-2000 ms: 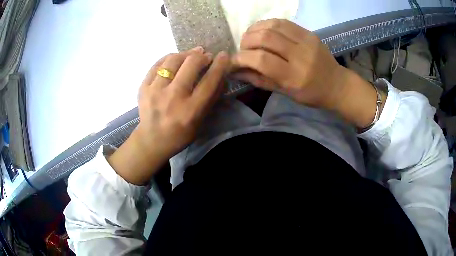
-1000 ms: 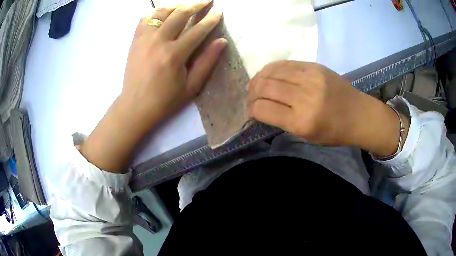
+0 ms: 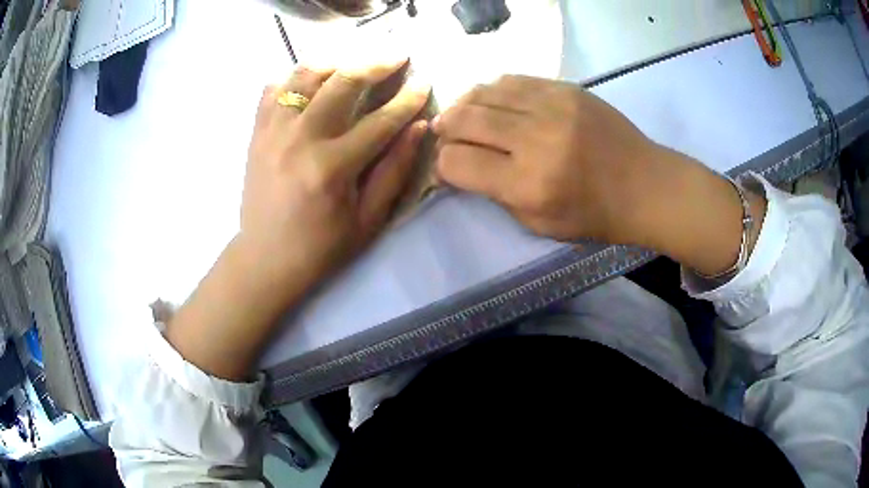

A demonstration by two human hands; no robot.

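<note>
The taupe strip shows only as a small piece between my hands, mostly hidden under them. A cream panel lies beyond it, nearly washed out by the lamp, with a rounded right edge. My left hand, with a gold ring, holds the strip from the left, thumb and fingertips at its edge. My right hand has curled fingers pinching the strip's right side, close to the left fingertips. A dark grey block and small metal machine parts are just beyond the hands.
A ruled edge tape runs along the table's front. A taupe stack is at the left edge. A pale card and dark scrap lie upper left. An orange and green tool and cords are upper right.
The taupe strip and cream panel have moved away from me, off the table's front edge towards the machine. Both hands are closer together, and the strip is now mostly covered.
</note>
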